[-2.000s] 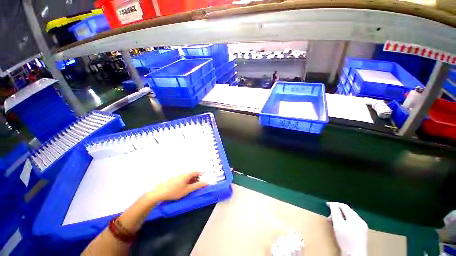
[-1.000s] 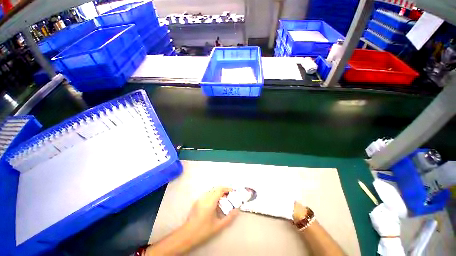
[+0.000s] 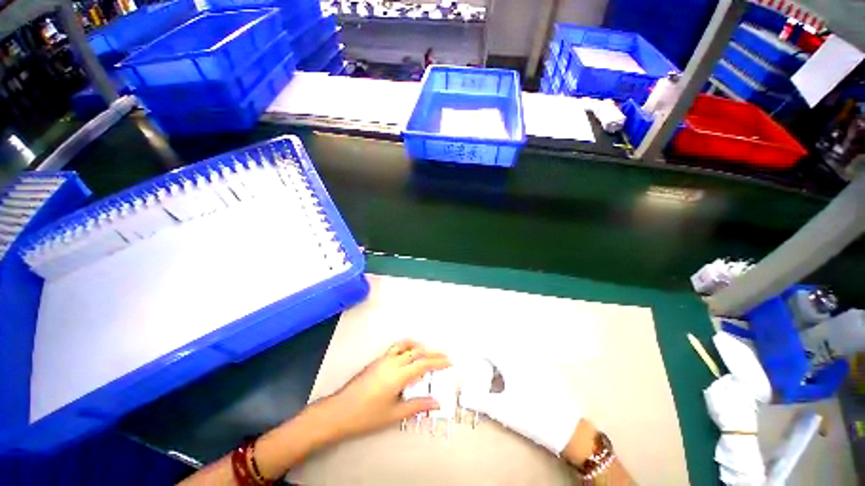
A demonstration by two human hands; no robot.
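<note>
Several small white plastic units (image 3: 442, 394) stand side by side on the tan work sheet (image 3: 607, 351), with thin pins pointing toward me. My bare left hand (image 3: 394, 387), with a ring and red bracelet, holds their left side, thumb in front and fingers behind. My right hand (image 3: 517, 397), in a white glove with a bracelet at the wrist, touches their right side; its fingertips are hard to make out. The blue tray (image 3: 223, 344) at the left has white units lined along its back and right edges.
A green mat (image 3: 531, 281) borders the sheet, with a dark green belt beyond. A small blue bin (image 3: 463, 150) stands across the belt. At right are a white cloth (image 3: 735, 418), a thin stick (image 3: 703, 354), a blue box (image 3: 787, 356) and a slanting grey post (image 3: 816, 233). Stacked blue crates stand back left.
My left hand has left the tray and come to the units on the sheet. My gloved hand has moved left to them. Since the last earlier frame, the units' pins have turned toward me.
</note>
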